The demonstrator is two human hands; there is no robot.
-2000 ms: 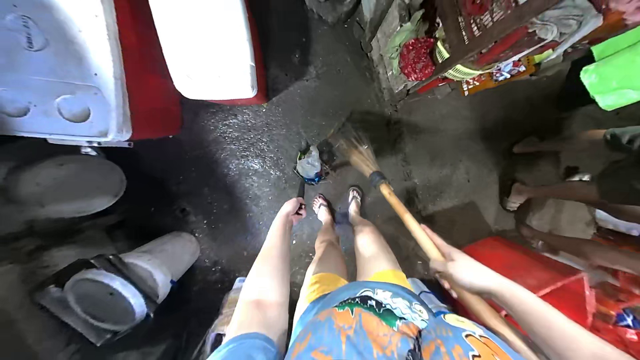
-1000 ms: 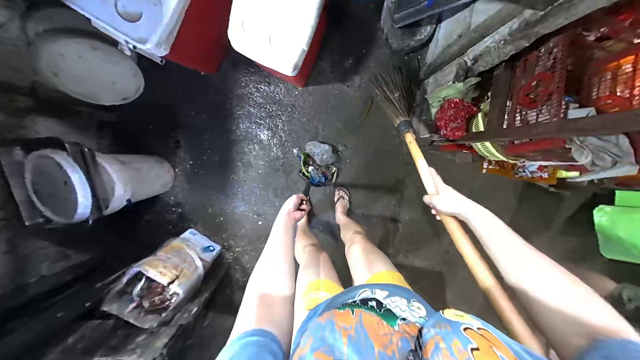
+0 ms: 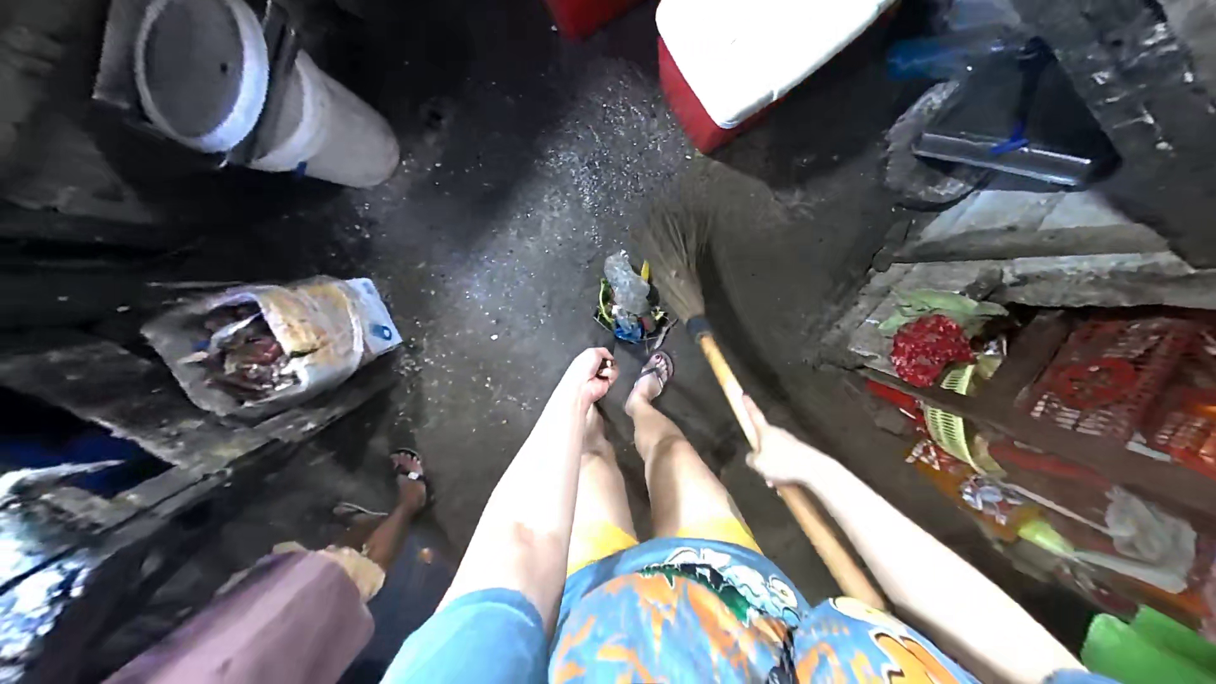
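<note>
My right hand [image 3: 784, 456] is closed around the wooden handle of a stick broom [image 3: 724, 366]. The broom's thin bristles fan out on the wet concrete floor, just right of a heap of litter [image 3: 629, 294] with clear plastic, blue and yellow-green bits; whatever carries the litter is mostly covered. Close below that heap, my left hand [image 3: 594, 373] is closed; a dark handle showed in it in the earlier frames, but now its grip is largely hidden by the fingers. My sandalled foot [image 3: 651, 377] stands just under the litter.
A red cooler with white lid [image 3: 750, 57] stands ahead. White buckets [image 3: 323, 123] lie at upper left, an open sack of refuse [image 3: 275, 347] at left. Another person's sandalled foot [image 3: 410, 475] is at lower left. A raised ledge [image 3: 1026, 275] and red crates [image 3: 1102, 380] line the right.
The broom has come from the right, by the ledge, to beside the litter. My view has turned to the right. Another person has come into view at lower left.
</note>
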